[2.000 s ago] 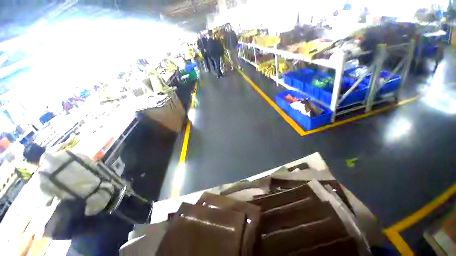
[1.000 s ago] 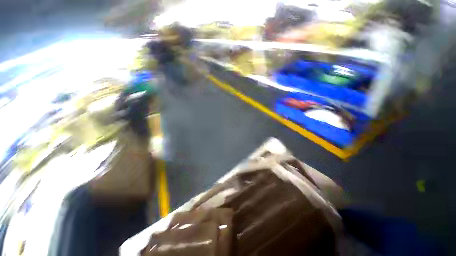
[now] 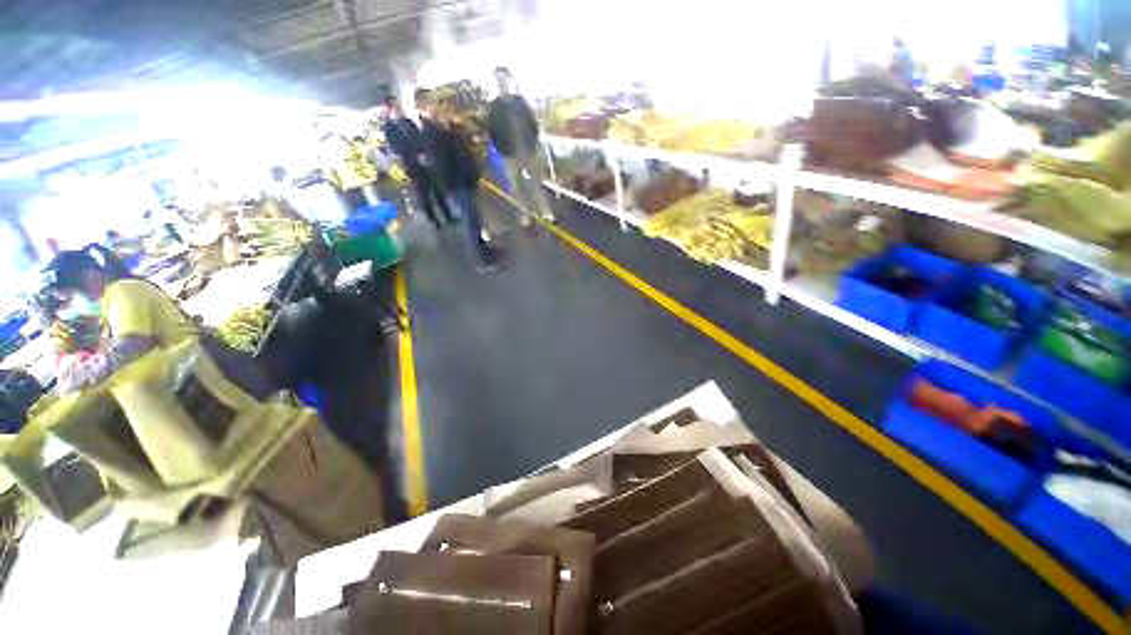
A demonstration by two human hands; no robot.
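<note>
A stack of flat dark brown zippered panels (image 3: pixel 707 558) lies close in front of me at the bottom of the view, the panels overlapping, some with a shiny straight line. Off-white sheets (image 3: pixel 577 481) show under and between them. A pale board or tray edge (image 3: pixel 372 546) runs beneath the stack. Neither of my hands is in the picture.
A grey aisle (image 3: pixel 521 335) with yellow lines runs ahead. Several people (image 3: pixel 453 161) stand in it. Blue crates (image 3: pixel 961 434) and a white-framed shelf (image 3: pixel 784 223) are on the right. Tan bag bodies (image 3: pixel 186 434) and a seated person (image 3: pixel 139 310) are on the left. A green crate (image 3: pixel 366 246) stands beside the aisle.
The view has moved forward along the aisle. The people and the right-hand shelf look nearer, and the tan bag bodies and seated person have come into view on the left. The stack stays in front.
</note>
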